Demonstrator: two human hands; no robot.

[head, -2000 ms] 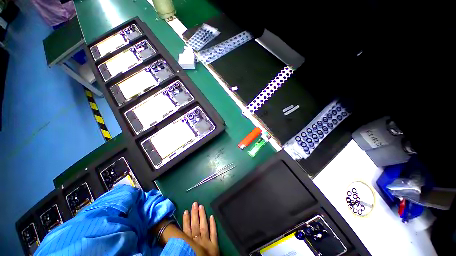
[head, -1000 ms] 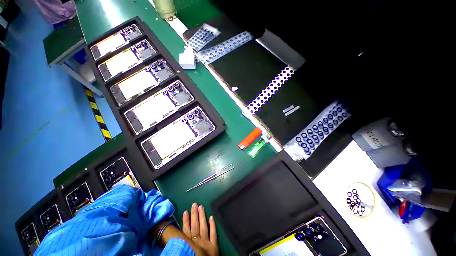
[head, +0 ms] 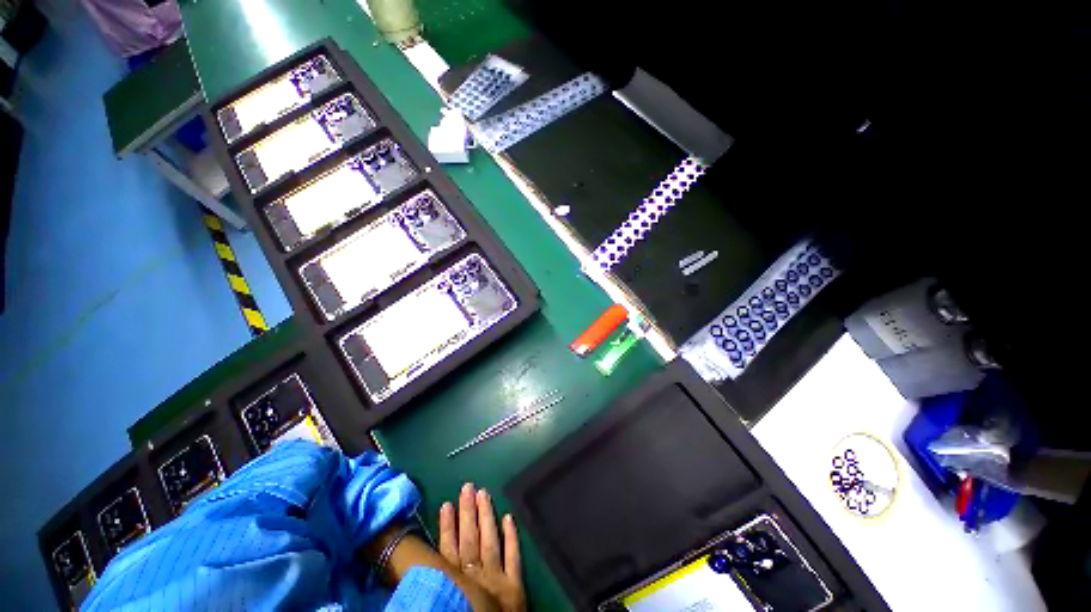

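One bare hand, which looks like my right hand (head: 481, 552), lies flat with fingers extended at the bottom centre, holding nothing. A blue-sleeved arm with a band at the wrist reaches in from the lower left; the arms overlap, and my left hand cannot be made out. Silver tweezers (head: 505, 426) lie on the green mat (head: 461, 401) beyond the fingers. To the right, a black tray (head: 640, 478) has a bare pocket and an open-backed phone (head: 772, 568) with dark round lenses, cut off by the bottom edge.
A tray (head: 347, 359) of several phones runs up the upper left. Another phone tray (head: 221, 412) lies left of my sleeve. A red-orange stick (head: 599, 330), green piece (head: 617, 353), lens sheet (head: 766, 305), loose rings (head: 852, 483) and blue container (head: 987, 442) are right.
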